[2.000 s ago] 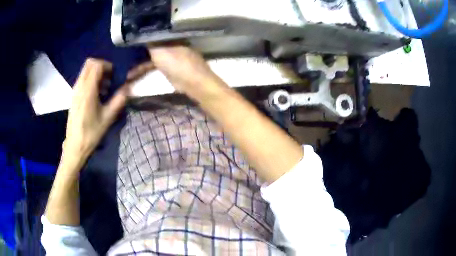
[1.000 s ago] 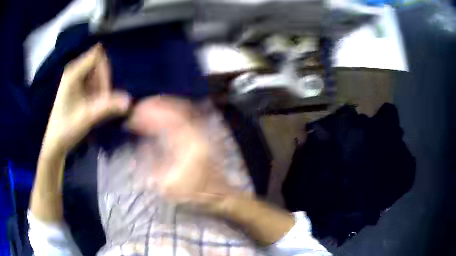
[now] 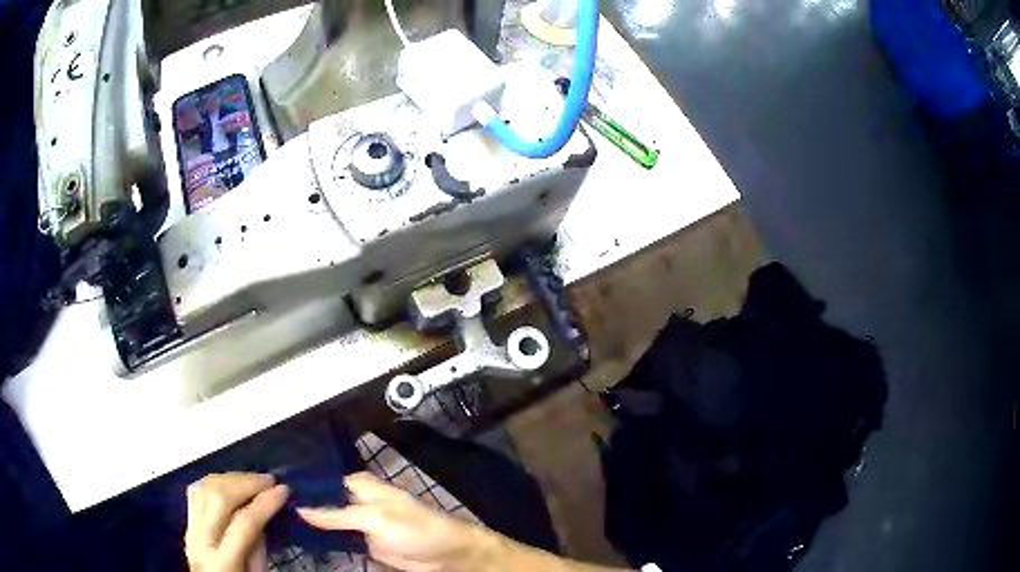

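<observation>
A navy fabric piece [image 3: 313, 475] is held low over the checked lap, in front of the white table's near edge. My left hand [image 3: 233, 516] grips its left side with the fingers bent. My right hand [image 3: 392, 525] pinches its right side with thumb and fingers. The hands are close together and partly cut off by the bottom edge. The off-white sewing machine [image 3: 268, 263] stands beyond them, with its machine head [image 3: 95, 112] at left and the black presser foot area [image 3: 137, 296]. No cloth shows under the presser foot.
A lit smartphone [image 3: 218, 143] lies behind the machine arm. A blue hose [image 3: 576, 89] joins a white box [image 3: 451, 80]. Green snips [image 3: 624, 139] lie on the white table [image 3: 671, 168]. A pale bracket [image 3: 475, 346] sits below the machine body. A black cloth heap [image 3: 738, 425] is at lower right.
The view has shifted and now shows more of the machine and table. Both hands, apart two seconds ago with the right by the machine, are now together on the navy piece, low over the lap.
</observation>
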